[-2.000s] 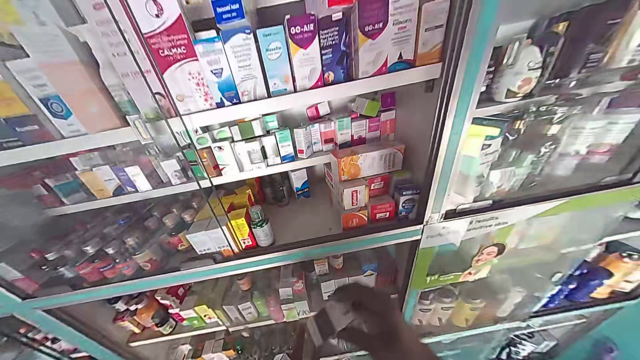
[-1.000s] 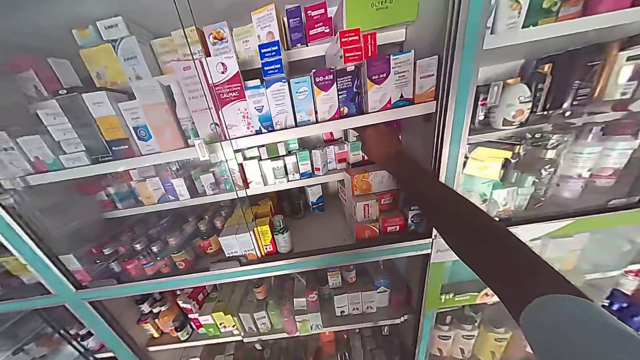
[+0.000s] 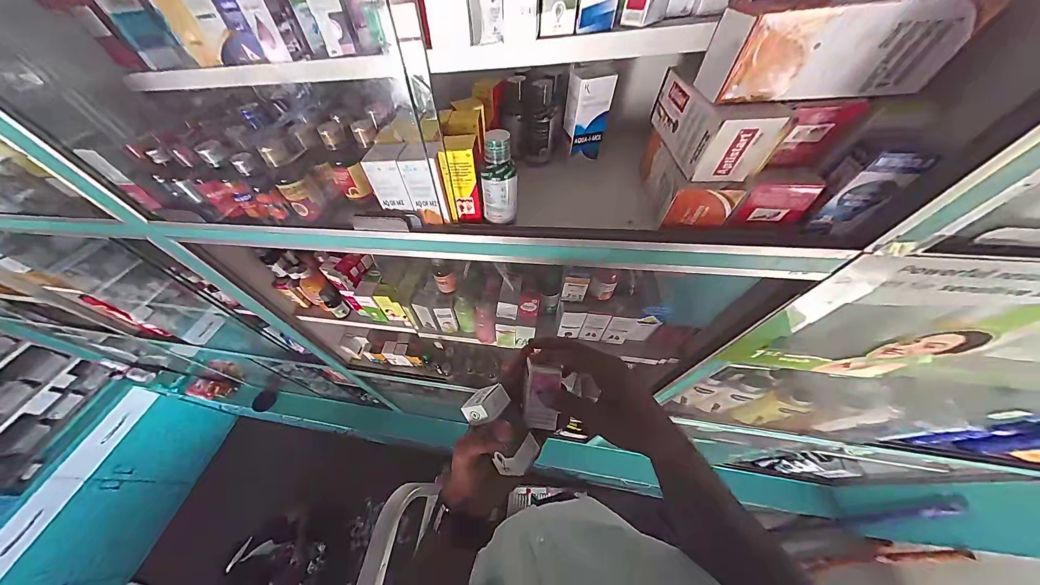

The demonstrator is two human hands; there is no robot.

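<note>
Both my hands are close together low in the view, in front of the lower glass-fronted cabinet. My left hand [image 3: 479, 471] is closed around small white cartons; one white carton [image 3: 486, 404] juts out above the thumb and another carton [image 3: 517, 457] shows below it. Beside them, my right hand [image 3: 597, 390] grips a small carton with a pinkish face [image 3: 542, 396], held upright and touching the left hand's fingers. Parts of the cartons are hidden by the fingers.
Glass-fronted shelves hold medicine cartons and bottles, with a green-capped bottle [image 3: 499, 179] beside yellow boxes and stacked cartons [image 3: 723, 134] at right. A teal frame rail [image 3: 504, 250] crosses the middle. A white chair frame [image 3: 390, 528] stands below, near my left forearm.
My right arm, reaching to the shelf above the stacked cartons a second ago, has come down. Both hands now show together with cartons. The view has shifted downward.
</note>
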